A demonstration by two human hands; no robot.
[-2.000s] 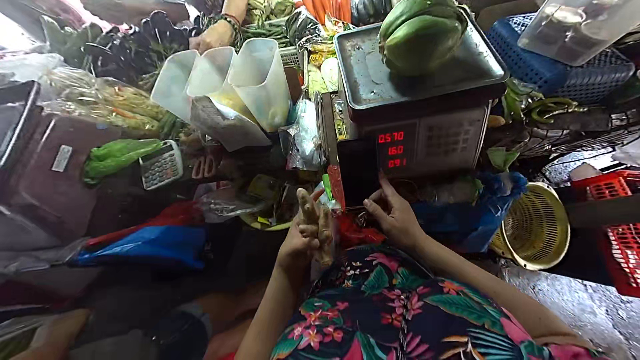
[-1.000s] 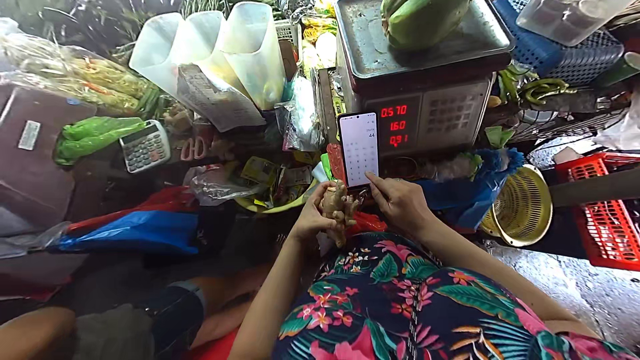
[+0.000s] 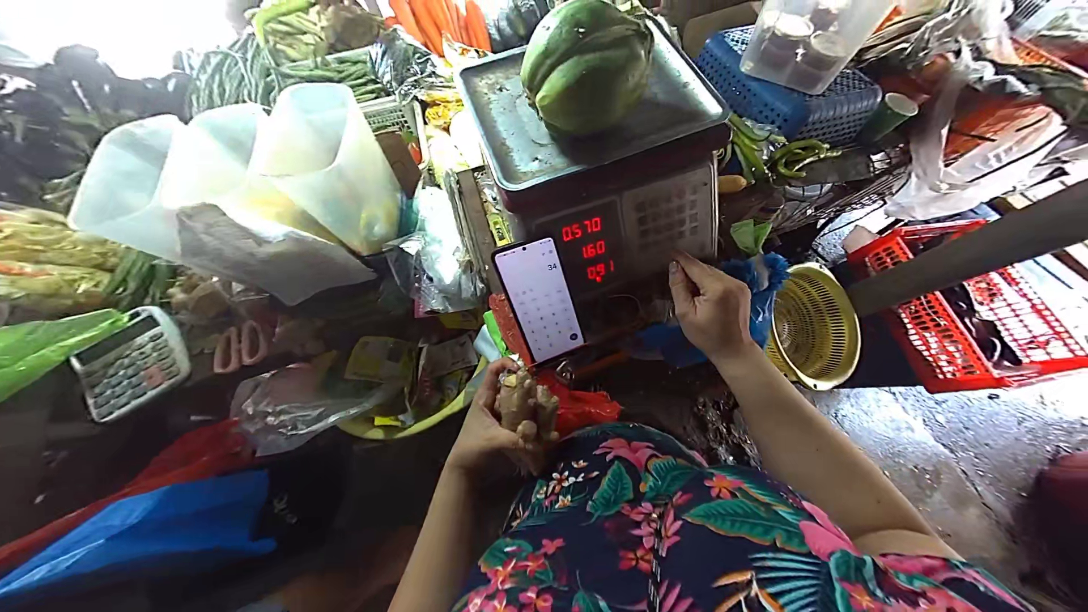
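My left hand point(image 3: 489, 429) grips a knobbly piece of ginger root point(image 3: 525, 408) just below a smartphone point(image 3: 539, 302). The phone leans against the front of a digital scale point(image 3: 527, 208), its screen lit with a calculator. My right hand point(image 3: 714, 308) is at the lower right of the scale's keypad point(image 3: 667, 212), thumb and forefinger closed together, with nothing visible between them. Whether the fingertips touch the scale's edge I cannot tell. On the metal pan point(image 3: 671, 110) lies a green papaya point(image 3: 586, 68). Red digits glow on the scale's display point(image 3: 588, 246).
Translucent plastic containers point(image 3: 327, 161) stand left of the scale. A desk calculator point(image 3: 132, 364) and scissors point(image 3: 240, 347) lie at the left. On the right are a yellow basket point(image 3: 814, 327), a red crate point(image 3: 977, 310) and a blue basket point(image 3: 824, 106).
My right hand has moved from the phone up and right to the scale's keypad side. The phone's screen, dark at first, is lit. My left hand still holds the ginger.
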